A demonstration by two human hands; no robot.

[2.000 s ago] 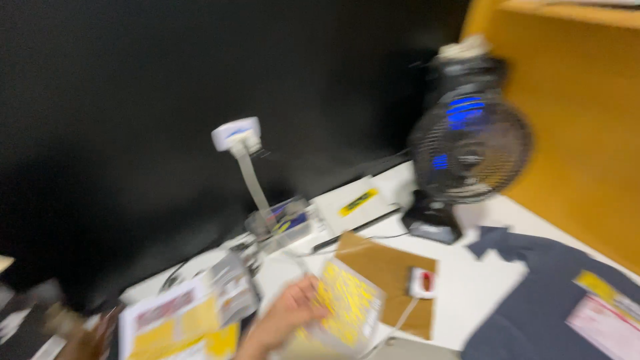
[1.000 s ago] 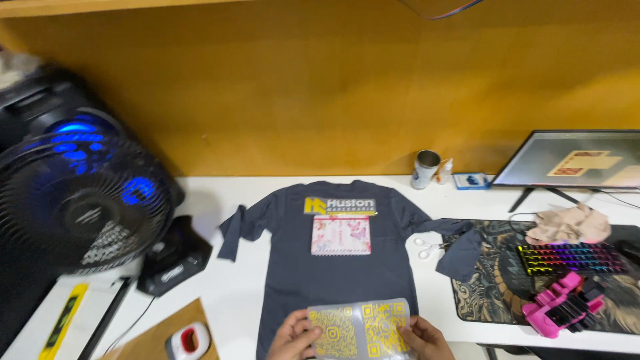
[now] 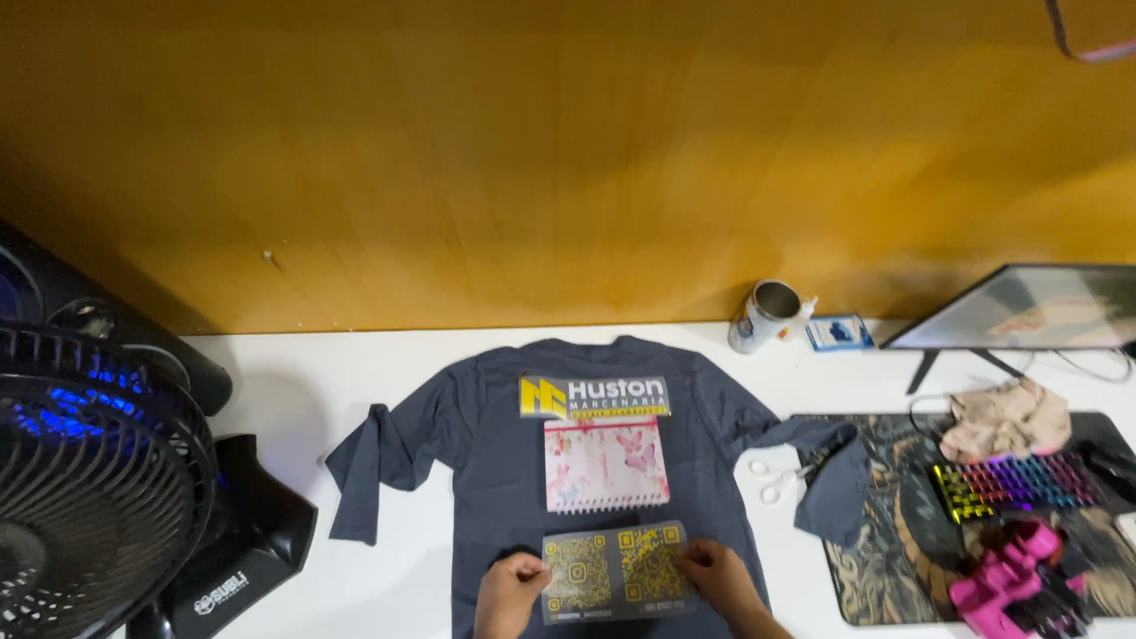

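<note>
Between them, my left hand (image 3: 513, 593) and my right hand (image 3: 721, 581) pinch the two side edges of a clear film sheet (image 3: 614, 575) with two yellow printed square codes. The sheet lies over the lower part of a dark grey long-sleeved shirt (image 3: 497, 497), spread on the white table. Above the sheet, on the shirt, rests a spiral-bound notebook (image 3: 605, 466) with a pink butterfly cover. Its top edge meets a clear strip with a yellow and white printed logo (image 3: 595, 397) across the shirt's upper back or chest; which side cannot be told.
A black fan (image 3: 98, 497) stands at the left. Scissors (image 3: 779, 482) lie by the right sleeve, which overlaps a patterned desk mat (image 3: 896, 568). On the mat are a lit keyboard (image 3: 1016, 486), beige cloth (image 3: 1007, 422) and a pink object (image 3: 1012, 577). A metal cup (image 3: 765, 318) and monitor (image 3: 1021, 311) stand behind.
The view has swung right from the dark screen side to the shirt. Two seconds ago one hand was at the yellow-printed sheet; now both hands hold it over the shirt.
</note>
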